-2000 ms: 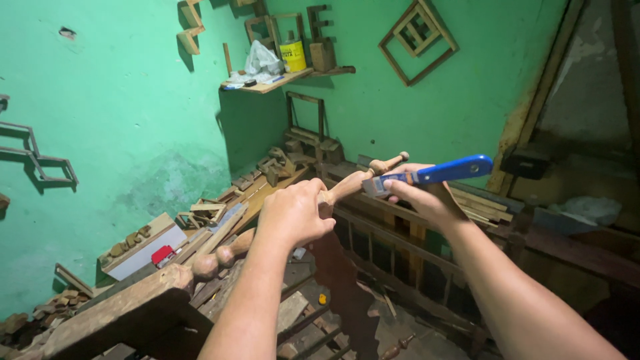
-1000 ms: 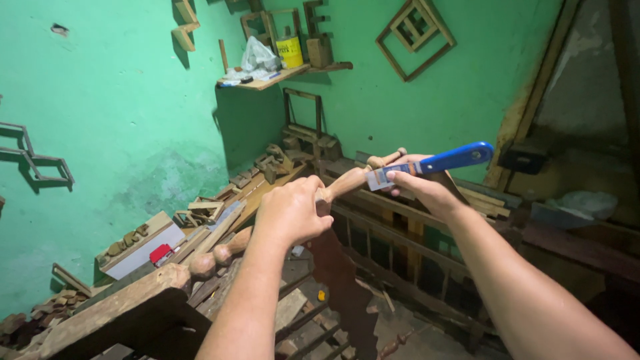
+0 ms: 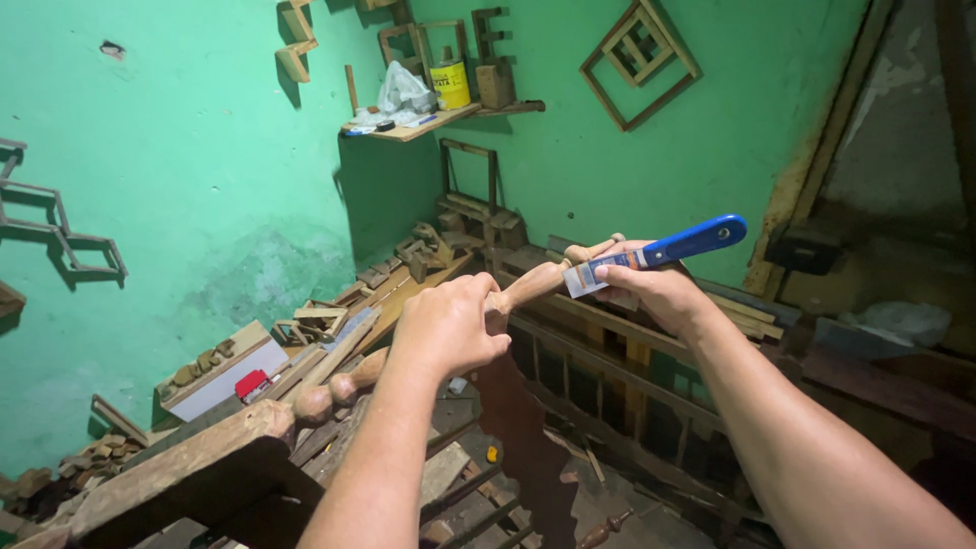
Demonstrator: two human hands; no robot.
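My left hand is closed around a turned wooden post that runs from the lower left up to a small finial near the centre right. A putty knife with a blue handle and a short flat metal blade is in my right hand. Its blade lies beside the upper part of the post, with my thumb on the blade's face. My right fingers are partly hidden behind the tool and the post. Below my left hand hangs a dark board with a scalloped edge.
A corner shelf carries a yellow can and a plastic bag. Wood offcuts and a red object lie along the left wall. Slatted wooden furniture stands behind my hands. A small yellow item is on the floor.
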